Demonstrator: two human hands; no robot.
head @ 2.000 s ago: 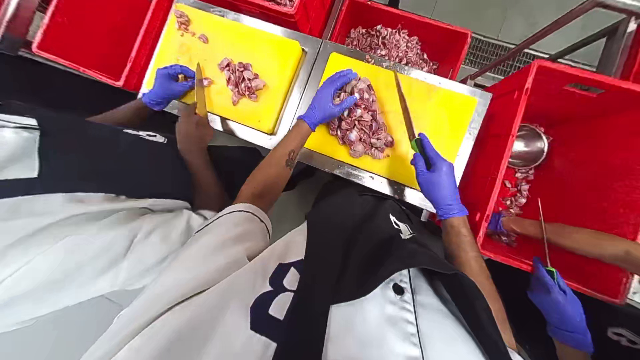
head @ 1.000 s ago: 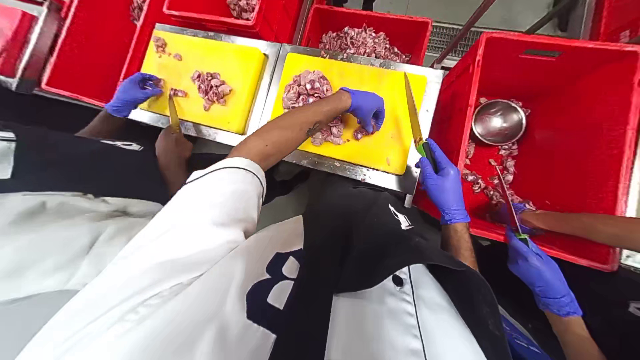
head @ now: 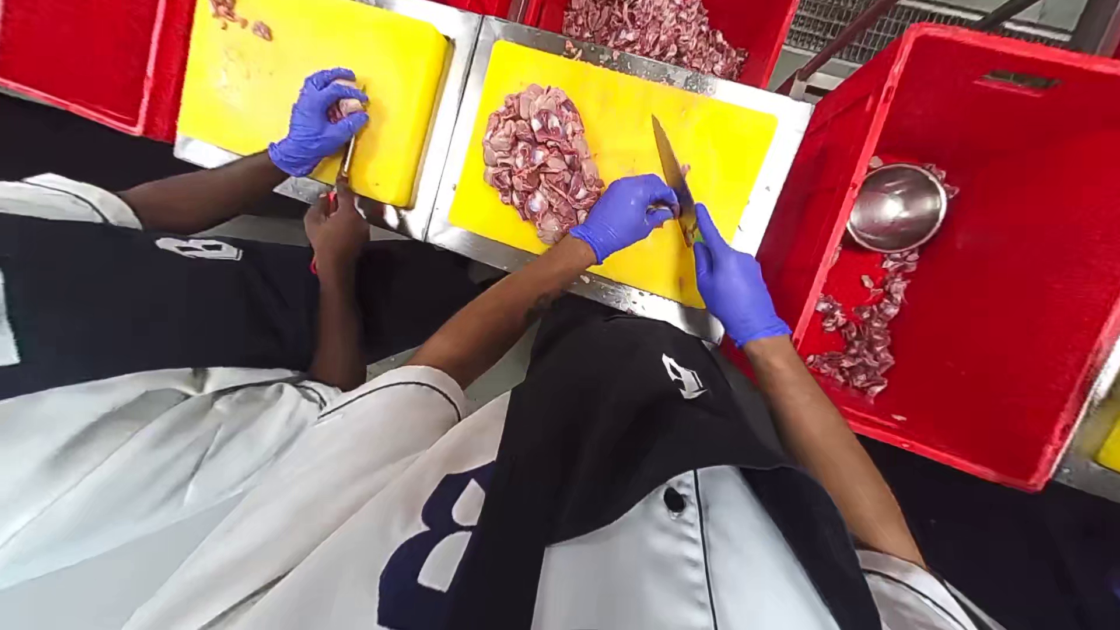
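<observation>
My right hand, in a blue glove, grips a knife by its green handle, with the blade over the right part of a yellow cutting board. Just left of the blade, my left hand, also gloved in blue, pinches a small piece of meat, mostly hidden by the fingers. A tiny scrap shows beside the blade. On the board's left half lies a large pile of raw meat pieces, close to my left wrist.
A co-worker cuts meat at another yellow board to the left. A red crate at right holds a metal bowl and meat scraps. Behind my board, another crate holds more meat. Further left stands a red crate.
My left hand has moved from the pile to beside the knife blade, with a piece between its fingers. The hands seen at the right crate are out of view.
</observation>
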